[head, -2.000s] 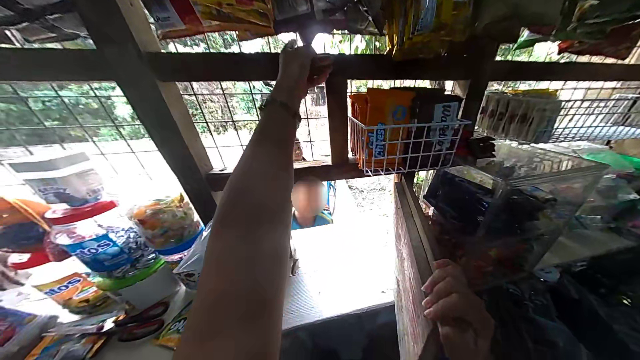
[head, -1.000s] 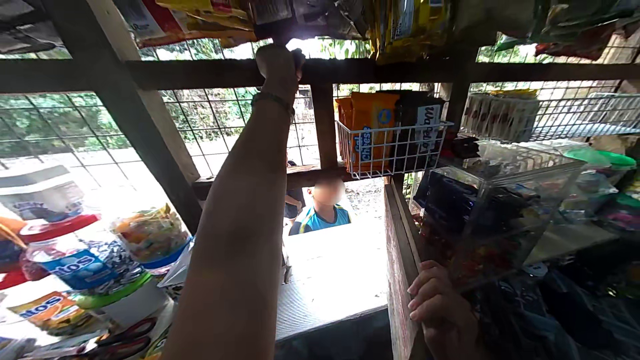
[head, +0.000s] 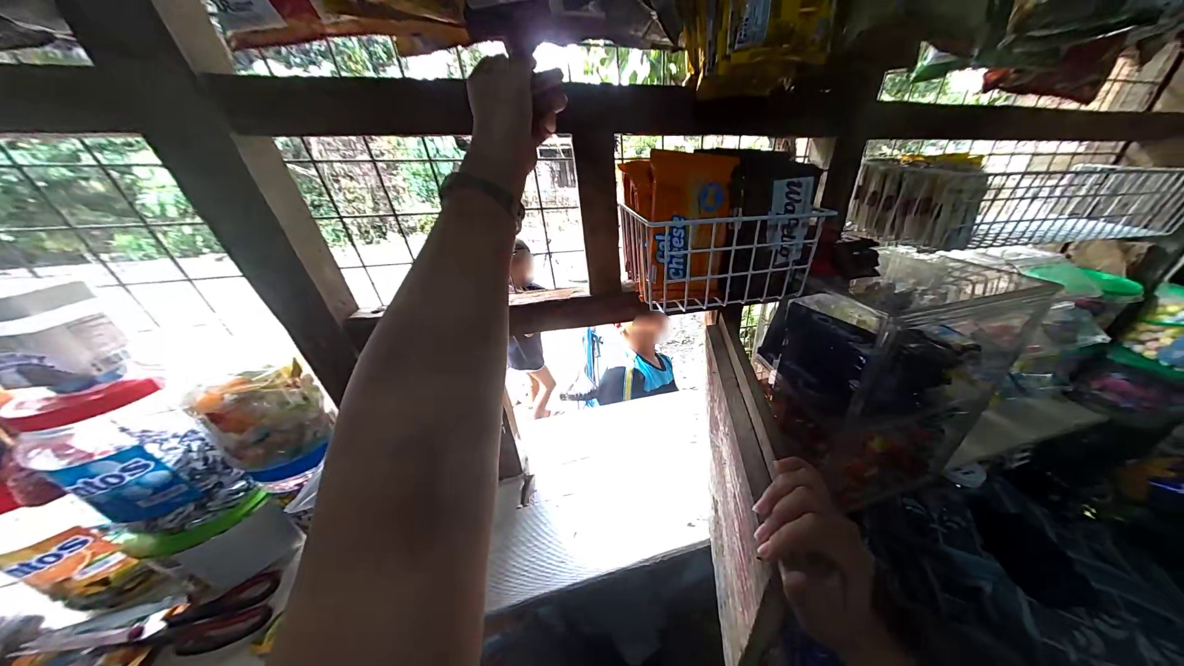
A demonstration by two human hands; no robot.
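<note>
My left hand (head: 511, 106) is raised at the upper middle, in front of a dark wooden crossbeam (head: 370, 109), its fingers curled near hanging snack packs (head: 342, 20); whether it grips anything is hidden by glare. At lower right, my right hand (head: 814, 546) has its fingers curled over the edge of an upright wooden board (head: 731, 490). The board stands beside a bright white counter (head: 601, 499) under the window opening. A white wire basket (head: 731, 264) with orange and dark snack packs hangs above the board.
Candy jars (head: 120, 462) and scissors (head: 217, 615) lie at left. A clear plastic case (head: 888, 370) stands right of the board, below a second wire basket (head: 1064, 208). Outside the opening are a person in a blue and dark shirt (head: 638, 375) and another person (head: 529, 347) behind.
The person in the blue shirt, facing the counter a second ago, is now turned and farther to the right. The second person shows more fully. Both my hands remain at the beam and the board.
</note>
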